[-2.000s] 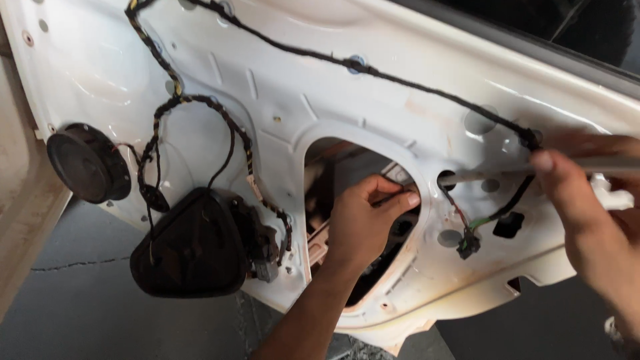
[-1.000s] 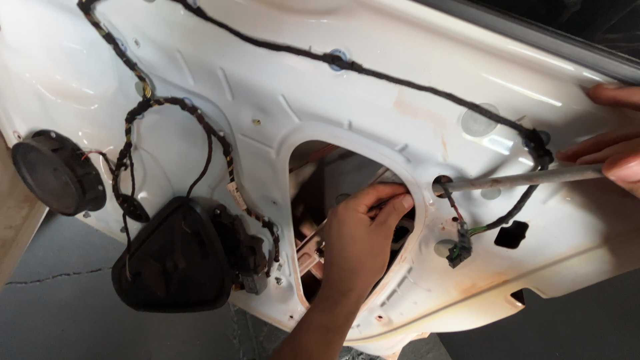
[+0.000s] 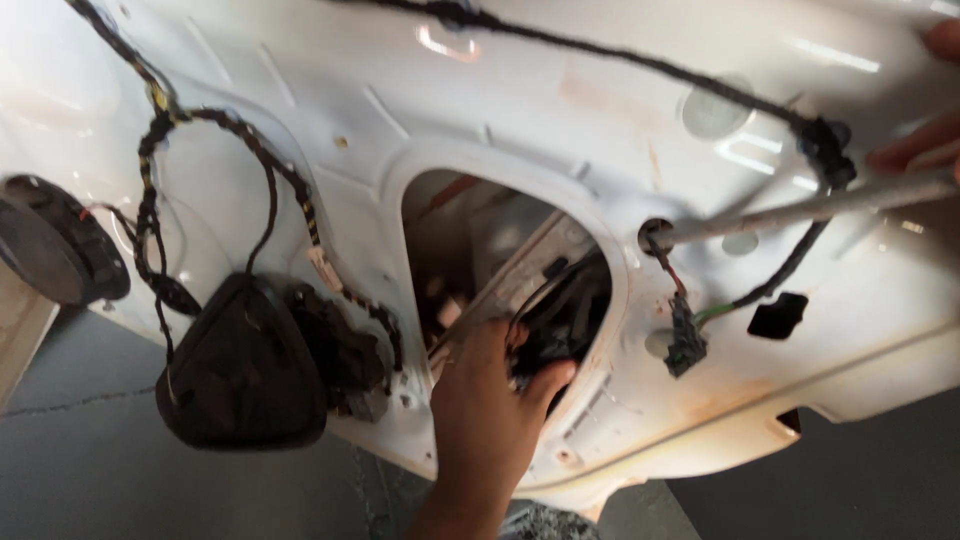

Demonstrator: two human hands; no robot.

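My left hand (image 3: pixel 499 405) reaches into the large opening of a white car door shell (image 3: pixel 517 97). Its fingers are partly hidden beside a thin black cable (image 3: pixel 536 292) and dark parts inside; whether they grip anything cannot be told. At the right edge, my right hand (image 3: pixel 926 142) shows only in part, its fingers by a grey metal rod (image 3: pixel 817 210). The rod runs leftward to a small round hole (image 3: pixel 656 234) in the panel. Out of that hole come thin wires to a black connector (image 3: pixel 684 341), which hangs against the panel.
A black wiring harness (image 3: pixel 637 56) crosses the door's upper part. At the left are a round speaker (image 3: pixel 56 240) and a black side-mirror housing (image 3: pixel 240 367) hanging on a cable. Grey floor (image 3: pixel 67 465) shows below the door's lower edge.
My left hand has moved lower in the opening, and its thumb and fingers have spread apart. My right hand has shifted toward the view's right edge. The view has come closer to the door.
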